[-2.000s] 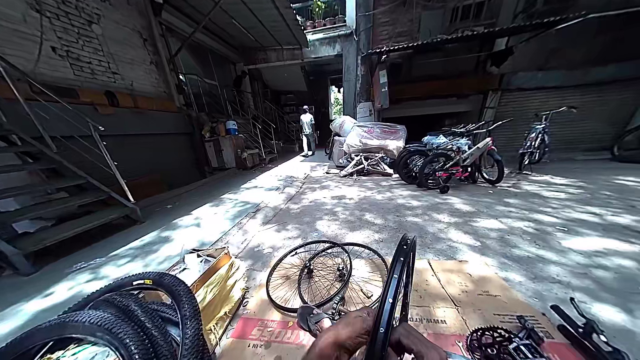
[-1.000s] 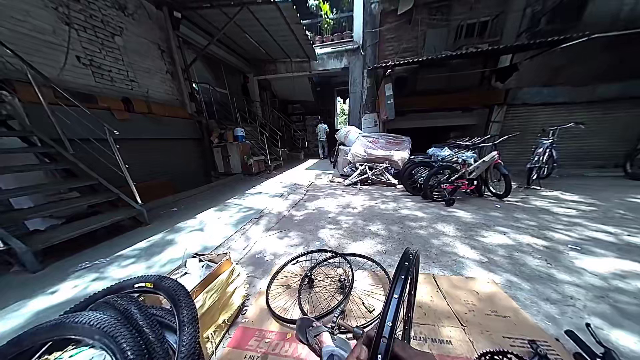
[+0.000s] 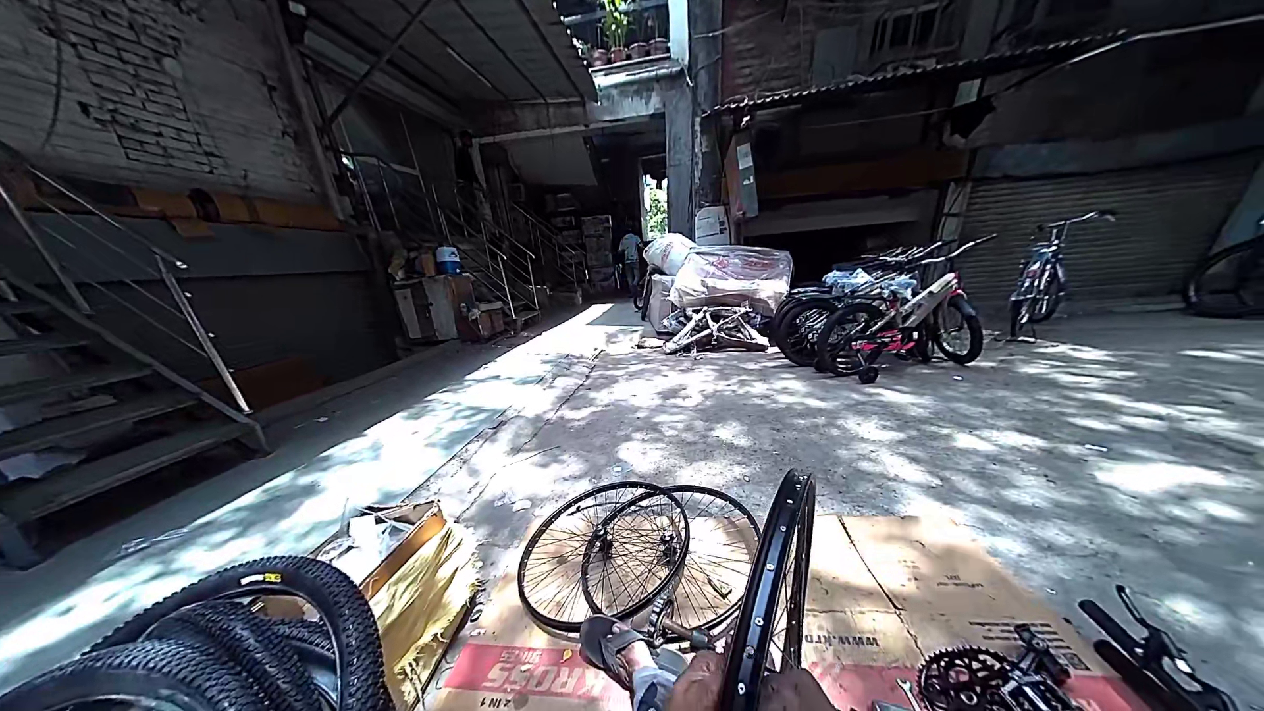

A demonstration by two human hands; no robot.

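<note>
A black bicycle wheel rim (image 3: 758, 592) stands nearly upright, edge toward me, at the bottom centre. My left hand (image 3: 697, 681) is at its left side, cut by the lower frame edge; its fingers hardly show. My right hand (image 3: 790, 691) is low behind the rim on its right side, mostly hidden, so its grip is unclear. Just beyond my sandalled foot (image 3: 614, 647), two spoked wheels (image 3: 604, 558) lie overlapping on flattened cardboard (image 3: 869, 573). A crankset with chainring (image 3: 973, 679) and a wrench (image 3: 908, 691) rest at the lower right.
Black tyres (image 3: 237, 642) are piled at the lower left beside an open carton (image 3: 405, 558). Brake levers with grips (image 3: 1145, 642) lie at the far right. Metal stairs (image 3: 118, 405) rise on the left. Parked bicycles (image 3: 899, 321) and wrapped bundles (image 3: 731, 276) stand farther back; a person (image 3: 630, 259) is beyond.
The distant person has moved farther away down the passage. Both hands, plainer two seconds ago, now sit lower at the frame's bottom edge. The rim remains upright.
</note>
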